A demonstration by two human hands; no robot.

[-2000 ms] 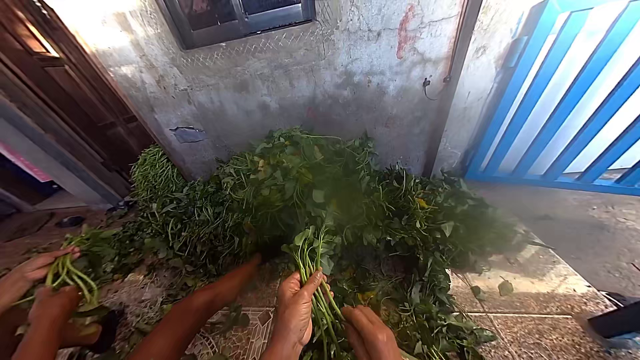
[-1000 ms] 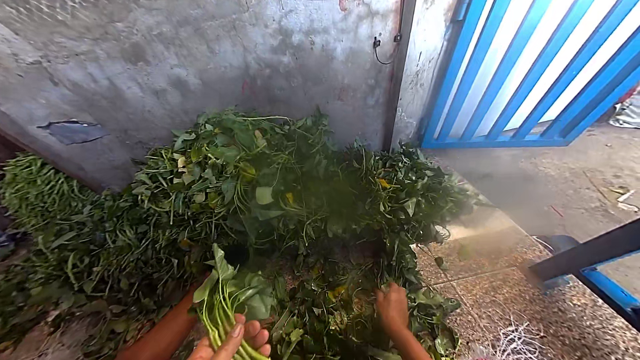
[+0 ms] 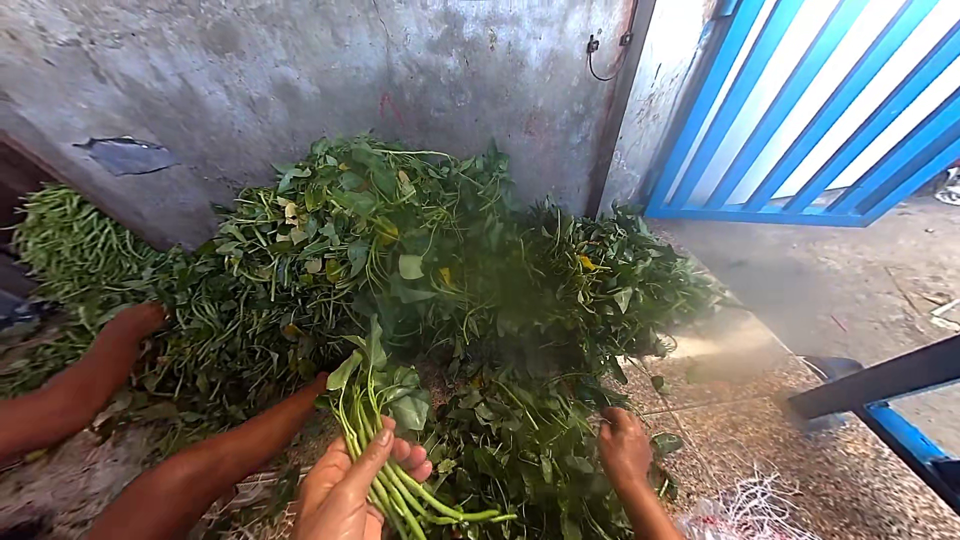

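My left hand (image 3: 360,480) holds a bunch of leafy green stems (image 3: 382,465), thumb across them, leaves up and cut ends toward the lower right. To its right, my right hand (image 3: 626,446) reaches down at the edge of a low heap of loose leafy greens (image 3: 517,457); its fingertips touch or nearly touch the leaves, and whether it grips any is unclear. Beyond both hands a large pile of leafy greens (image 3: 375,217) rests against the wall.
Another person's two arms (image 3: 202,457) reach into the pile from the left. Tied-looking stems (image 3: 75,240) are stacked far left. White strings (image 3: 757,502) lie lower right on the tiled floor. A blue gate (image 3: 795,214) and a dark metal frame (image 3: 885,382) stand at right.
Two seconds ago both my hands were together at the bunch; now my right hand is apart at the low heap. The co-worker's hand has reached into the pile. The view has shifted right.
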